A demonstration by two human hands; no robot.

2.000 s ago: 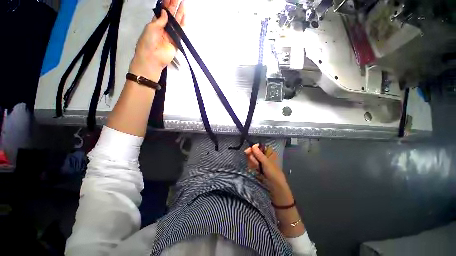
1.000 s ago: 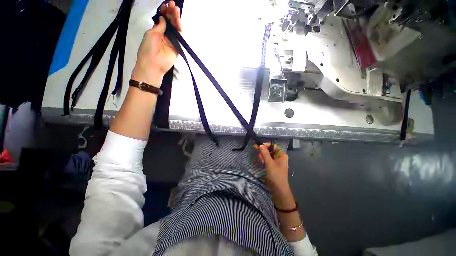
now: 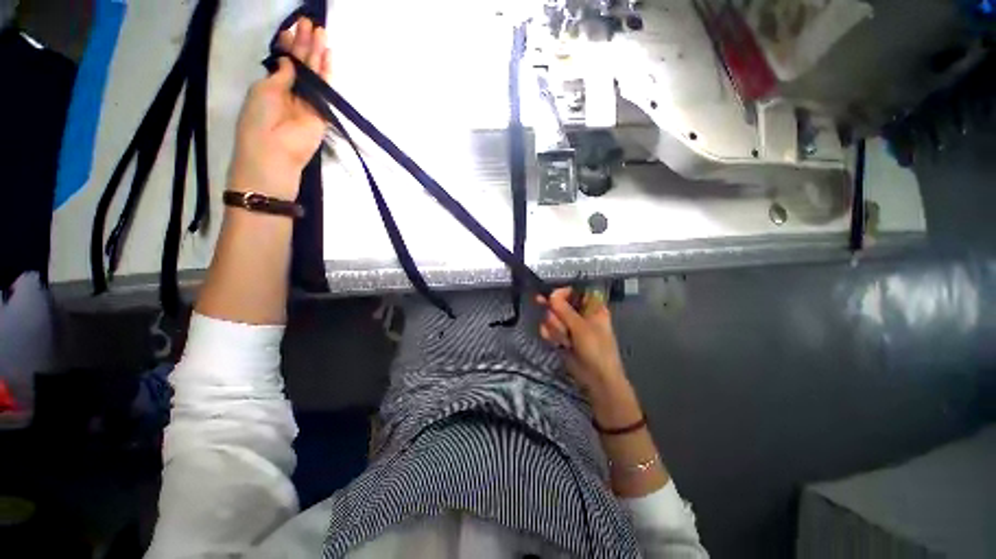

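Note:
My left hand [image 3: 286, 115] is palm up over the table and holds narrow black straps at its fingers. One strap [image 3: 410, 175] runs taut from it down to my right hand [image 3: 576, 325], which pinches its end above my lap. A second strap [image 3: 384, 218] hangs from my left hand, its tip on the striped cloth of my lap. Another strap [image 3: 518, 186] comes down from the machine, crosses behind the taut one and ends on my lap. Something small and yellowish shows in my right hand; I cannot tell what it is.
Several black straps [image 3: 175, 142] hang over the table's left edge area. A wide black band [image 3: 310, 235] lies under my left forearm. The sewing machine [image 3: 699, 120] stands right, with a small metal piece [image 3: 555, 178] at its front left. The ruler-marked table edge [image 3: 677, 253] runs across.
The table, machine and my left hand now appear further left and slightly lower in view. The taut strap is still held between both hands. My right hand has shifted only slightly.

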